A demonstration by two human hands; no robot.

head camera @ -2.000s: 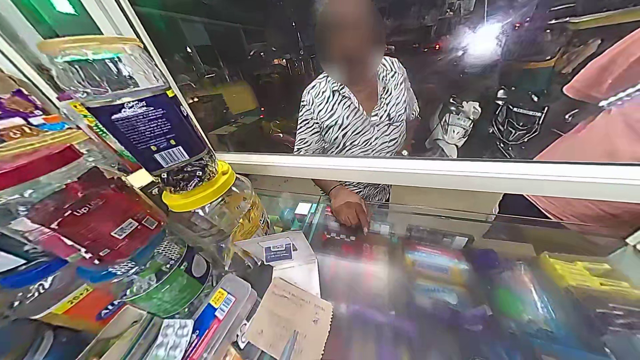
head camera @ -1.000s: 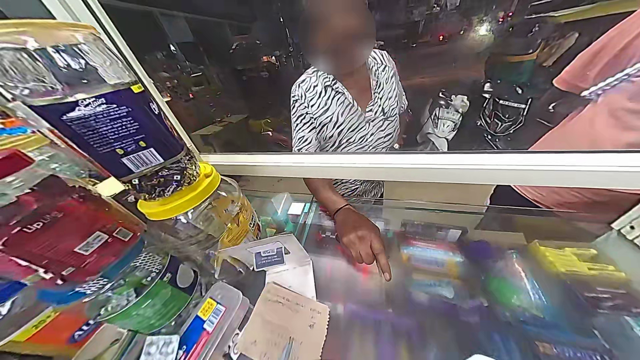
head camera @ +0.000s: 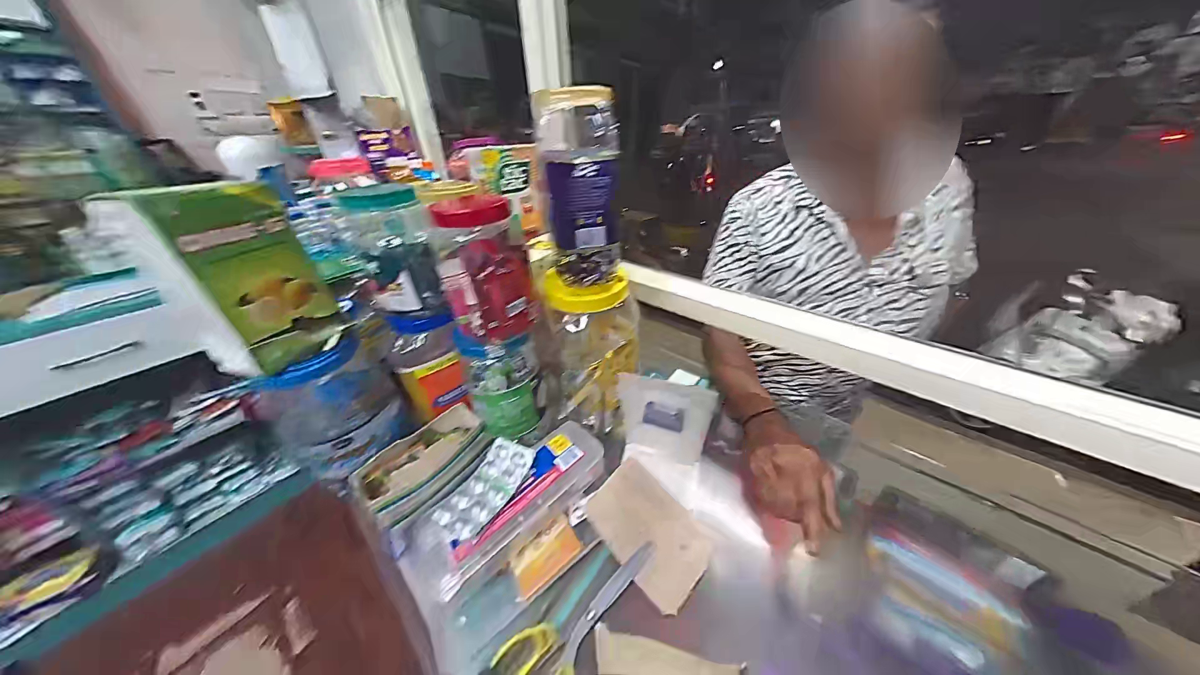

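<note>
Neither of my hands shows. On a glass counter (head camera: 741, 609) lies a piece of brown paper (head camera: 656, 534), with the blades of yellow-handled scissors (head camera: 572, 619) against its lower left. A clear plastic box (head camera: 525, 525) beside it carries a silver blister pack of tablets (head camera: 483, 492). Behind the brown paper is a whitish packet (head camera: 667, 412) with a dark label. Across the counter stands a person in a zebra-striped top (head camera: 834, 253), whose hand (head camera: 792, 483) points down with a finger at the glass. Goods under the glass look blurred.
Plastic jars with coloured lids (head camera: 483, 272) stand in a cluster left of the window, one stacked on a yellow-lidded jar (head camera: 591, 337). A white window rail (head camera: 900, 361) crosses above the counter. At the left are a green box (head camera: 248, 267) and shelves of small packets (head camera: 150, 497).
The view has swung left, bringing the shelves and scissors into sight. The person's arm reached farther over the counter between the first two frames. The person in pink is out of view.
</note>
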